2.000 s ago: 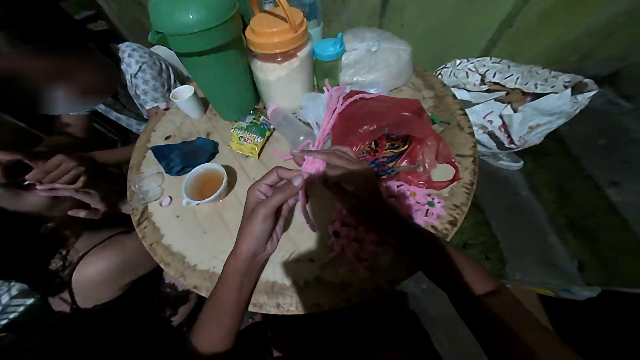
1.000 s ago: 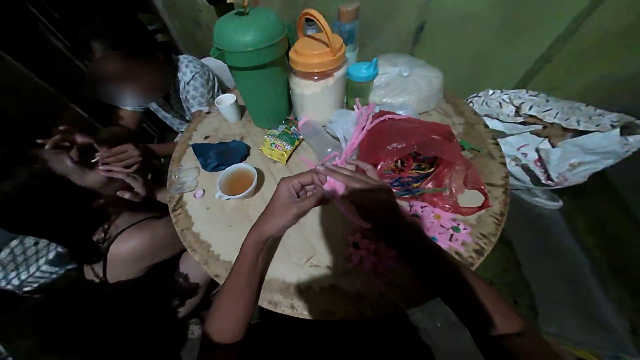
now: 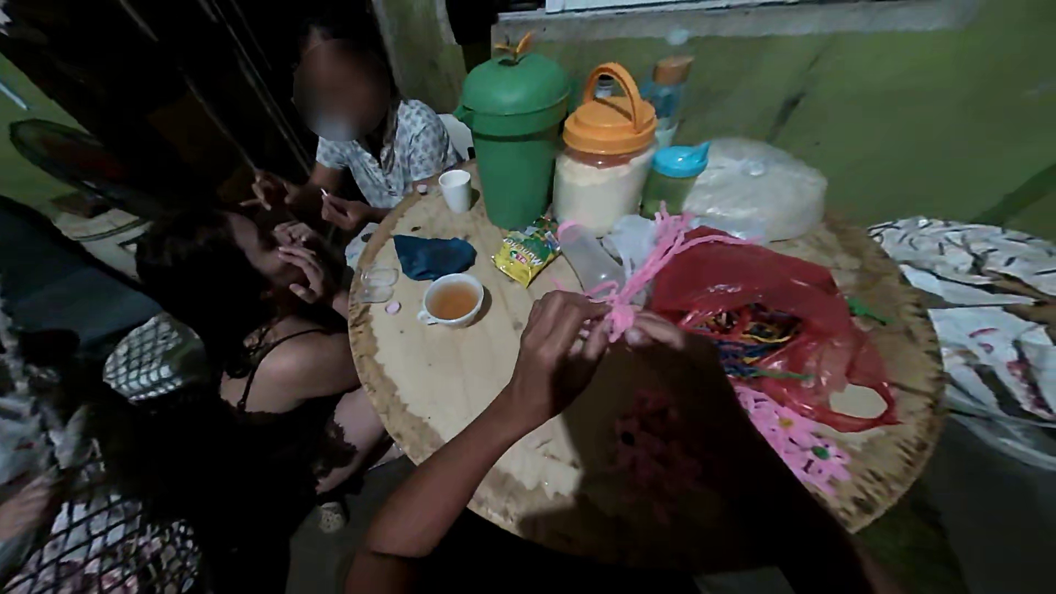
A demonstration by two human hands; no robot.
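Note:
Over the round wooden table [image 3: 462, 396], my left hand [image 3: 557, 351] and my right hand [image 3: 672, 338] meet with fingers closed on a bundle of pink fuzzy strands [image 3: 623, 313], which look like pipe cleaners. Its loose ends fan up and to the right. A red plastic bag [image 3: 767, 280] holding multicoloured strands lies just right of my hands. Pink flower shapes with coloured centres [image 3: 792, 437] rest below the bag, and more pink flowers [image 3: 652, 437] lie in shadow under my right forearm, which partly hides them.
A cup of brown liquid [image 3: 453, 300], a dark blue cloth [image 3: 433, 256] and a yellow-green packet [image 3: 525, 254] lie left of centre. Behind stand a green lidded container [image 3: 516, 140], an orange-lidded jar [image 3: 605, 165] and a white cup [image 3: 455, 190]. Two people sit at the left.
The view has swung left and up, showing more of the people. Both hands remain together on the pink strands, whose bound part now shows between the fingertips.

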